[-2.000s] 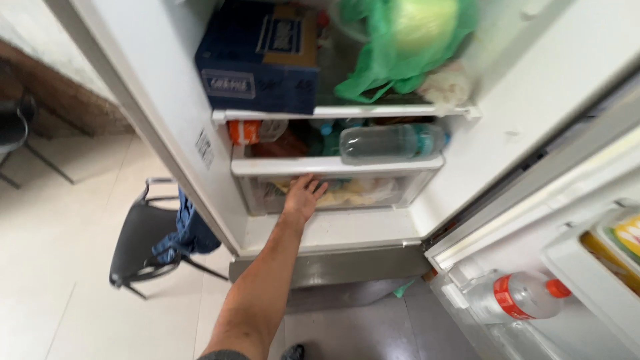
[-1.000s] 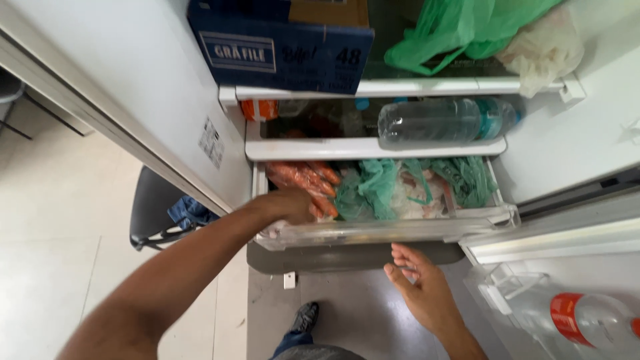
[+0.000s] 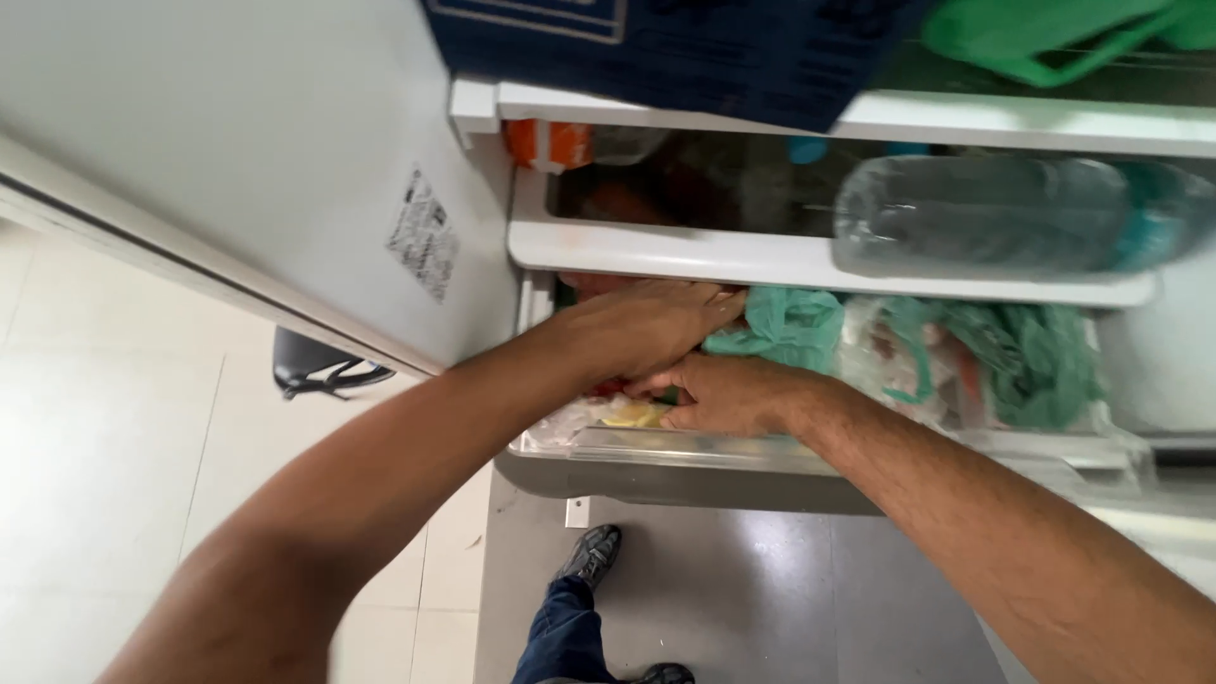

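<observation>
Both of my hands are inside the pulled-out clear drawer [image 3: 703, 451] of a refrigerator. My left hand [image 3: 670, 318] lies over the left part of the drawer, its fingertips against a green plastic bag [image 3: 793, 323]; what lies beneath the palm is hidden. Just in front of it, my right hand [image 3: 736, 391] reaches in from the right, fingers bent down beside a yellow item [image 3: 632, 413] in clear wrapping. Whether either hand grips something cannot be told. To the right lie a whitish translucent bag [image 3: 864, 342] and another green plastic bag [image 3: 1040, 366].
Above the drawer, a large clear plastic bottle [image 3: 978, 214] lies on its side by an orange package [image 3: 551, 144]. A dark blue cardboard box [image 3: 665, 57] and a bright green bag [image 3: 1054, 33] occupy the upper shelf. The refrigerator's side wall [image 3: 313, 142] stands at left; a black chair [image 3: 309, 366] is beyond.
The drawer, closed two seconds ago, is pulled out. Since one second ago my right hand has moved from in front of the drawer into it. The view is closer.
</observation>
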